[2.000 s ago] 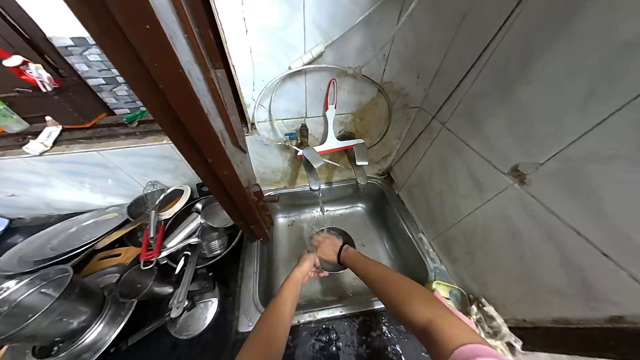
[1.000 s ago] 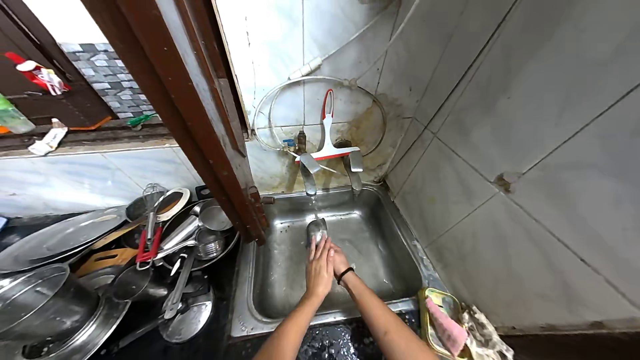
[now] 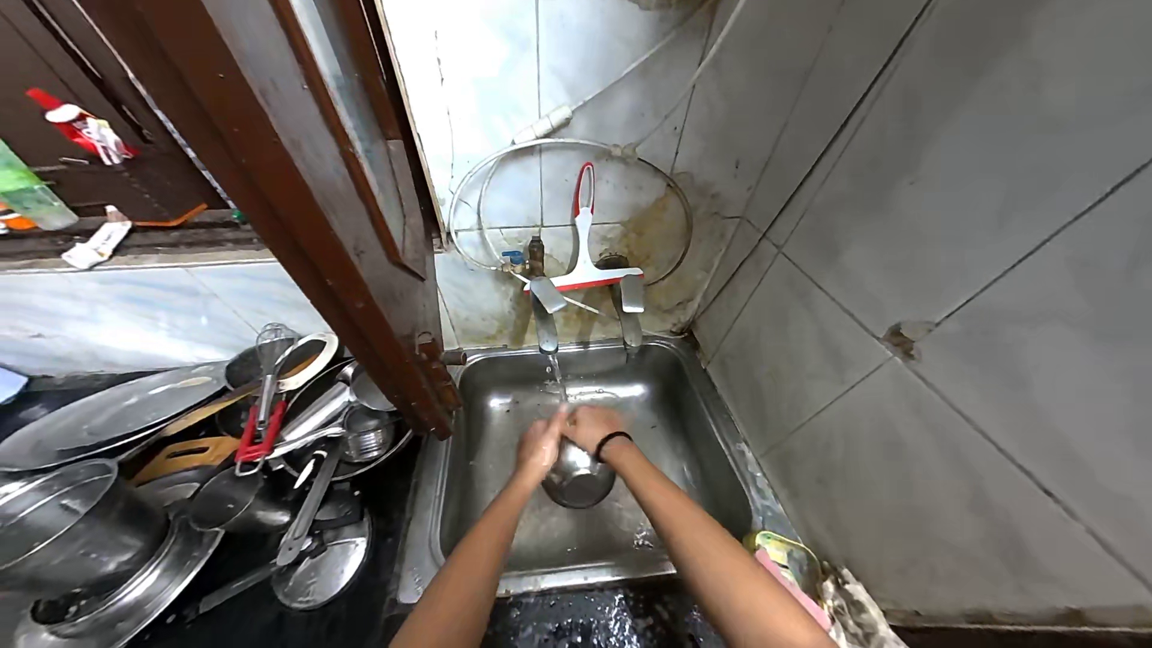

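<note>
A round steel bowl [image 3: 579, 477] is tilted over the stainless steel sink [image 3: 666, 504], its rounded underside toward me. My left hand [image 3: 542, 443] grips its left edge. At the upper right rim is my right hand [image 3: 596, 427], with a black band on the wrist; its fingers are curled at the bowl. Water runs from the left tap [image 3: 544, 319] down onto the hands and bowl. Beside it is a second tap [image 3: 630, 315]. A white and red squeegee [image 3: 585, 252] stands behind both taps, against the tiled wall.
Steel pots [image 3: 72, 522], a large oval platter [image 3: 126, 409], a whisk [image 3: 270, 360], red-handled tongs or a similar tool [image 3: 261, 436] and pans crowd the left counter. A brown wooden frame [image 3: 333, 234] rises at the sink's left. A yellow-green soap dish [image 3: 787, 553] and a cloth [image 3: 855, 612] lie at the right corner.
A second ago my hands were together lower in the sink, below a steel item under the tap. Now they are nearer the stream, with the bowl tilted toward me.
</note>
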